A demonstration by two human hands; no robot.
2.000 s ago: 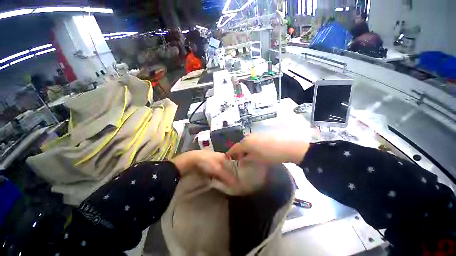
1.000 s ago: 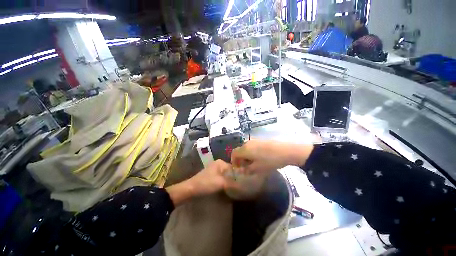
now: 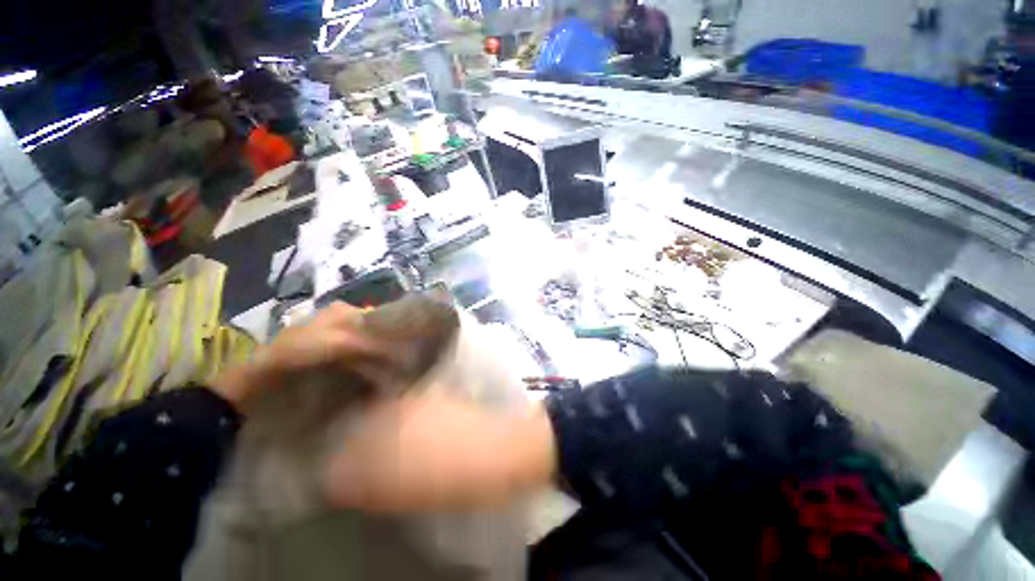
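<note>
A beige bag body [image 3: 363,539] is bunched up in front of me, blurred by motion. My left hand [image 3: 301,352] lies on its upper left part, with the fabric gathered at the fingers. My right hand [image 3: 437,448] is on the near side of the fabric, strongly blurred, its fingers against the cloth. Any small hardware at the fingertips cannot be made out. The white sewing machine [image 3: 352,221] stands just beyond the hands, its head partly hidden by them.
A pile of yellow-edged bag bodies [image 3: 102,340] stands at the left. The control screen [image 3: 574,178] is beyond the table. Copper-coloured hardware [image 3: 696,257], cables and a small tool [image 3: 550,384] lie to the right. A beige piece [image 3: 897,392] is at the far right.
The view has swung to the right. The bag body has been lifted and bunched, covering its dark opening. My right hand has moved down from the fingertip work at its top edge.
</note>
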